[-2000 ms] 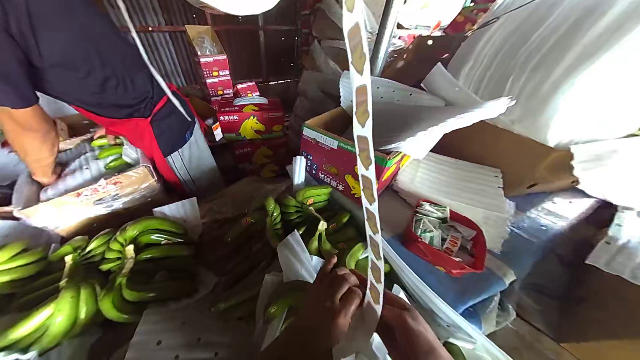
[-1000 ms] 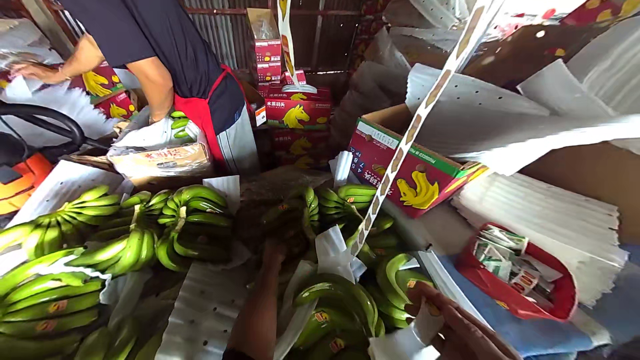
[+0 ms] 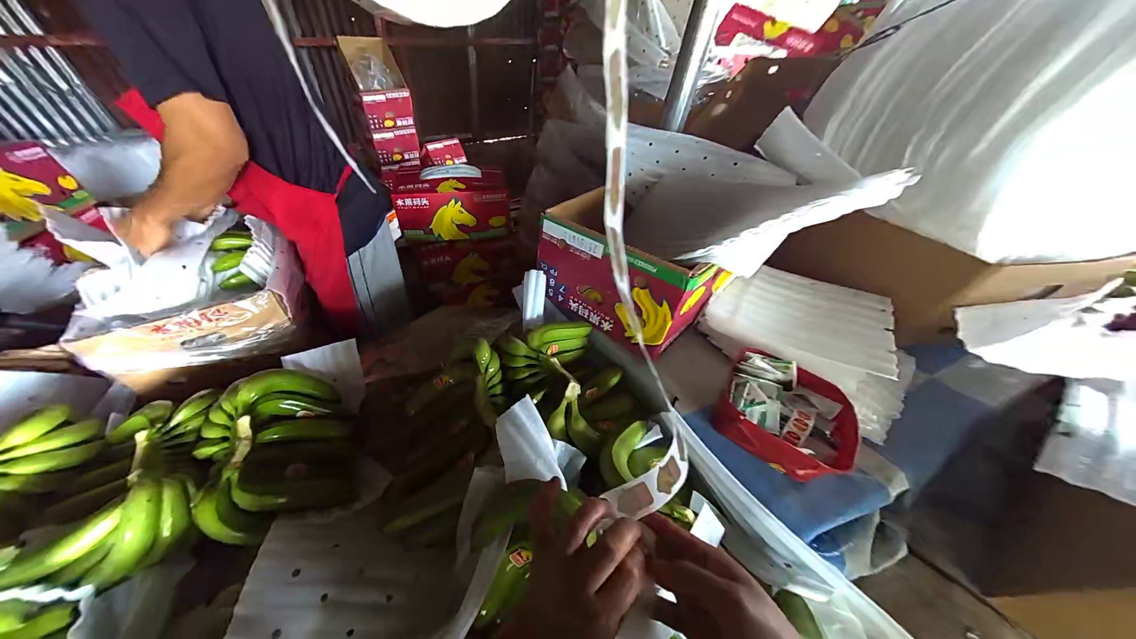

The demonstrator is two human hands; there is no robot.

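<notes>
Both my hands meet at the lower middle of the view. My left hand [image 3: 581,564] has its fingers curled by the lower end of a hanging strip of stickers [image 3: 661,488]; whether it grips the strip is hard to tell. My right hand [image 3: 701,577] touches the same end, its fingertips partly hidden. The strip hangs from above in front of a printed banana carton [image 3: 603,284]. Under and beside my hands lie green bananas [image 3: 506,577], some bearing small stickers, with white paper [image 3: 530,439] between them. More green banana bunches [image 3: 275,435] lie at the left.
A person [image 3: 257,115] in a red apron works at an open box [image 3: 177,328] at the left. A red container [image 3: 848,435] with sticker pieces sits on blue cloth at the right, before stacked white foam sheets [image 3: 808,328]. Printed cartons [image 3: 453,209] are stacked behind; a plastic-covered edge [image 3: 754,524] runs beside the bananas.
My left hand was stretched out among the bananas a second ago and is now back beside my right hand at the strip's end. The view has turned left.
</notes>
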